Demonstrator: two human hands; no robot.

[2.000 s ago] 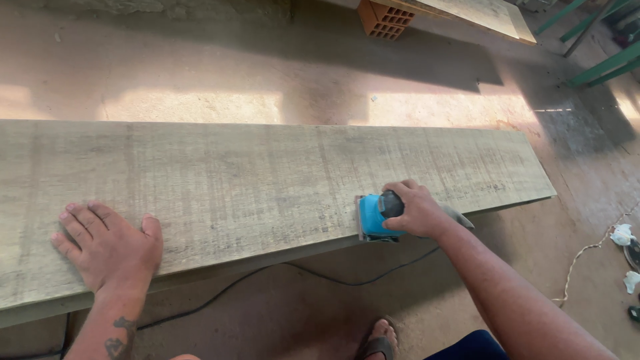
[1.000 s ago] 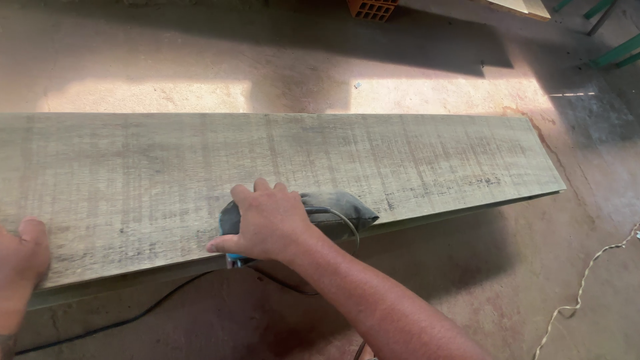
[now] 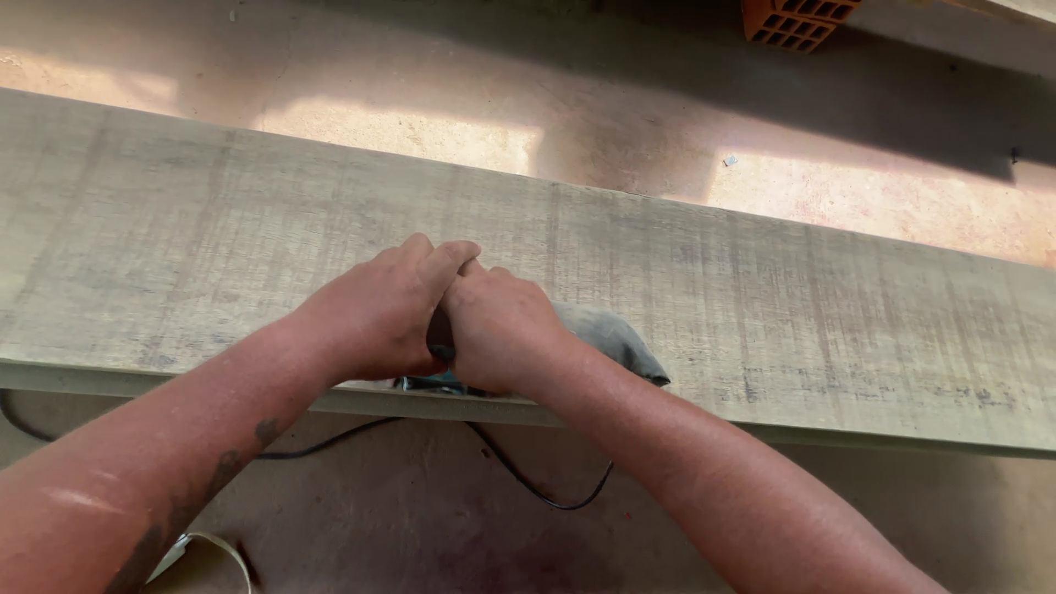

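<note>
A long rough-sawn wooden board (image 3: 676, 272) spans the view, tilted down to the right. On its near edge sits a blue electric sander (image 3: 437, 383), mostly hidden beneath both hands, with its grey dust bag (image 3: 606, 330) sticking out to the right on the board. My right hand (image 3: 503, 326) grips the sander from above. Against it, my left hand (image 3: 388, 305) is pressed over the sander's left part, its fingertips meeting the right hand's. The left fingers' hold is partly hidden.
A black power cord (image 3: 528, 483) loops below the board's near edge. An orange hollow brick (image 3: 796, 25) stands on the floor beyond the board, near another board (image 3: 1011, 10) at the top right. A pale cable (image 3: 223, 544) lies at the lower left.
My left hand has come from the board at the left to the sander, beside my right hand. The sander was farther right along the board two seconds ago. The view has shifted and tilted.
</note>
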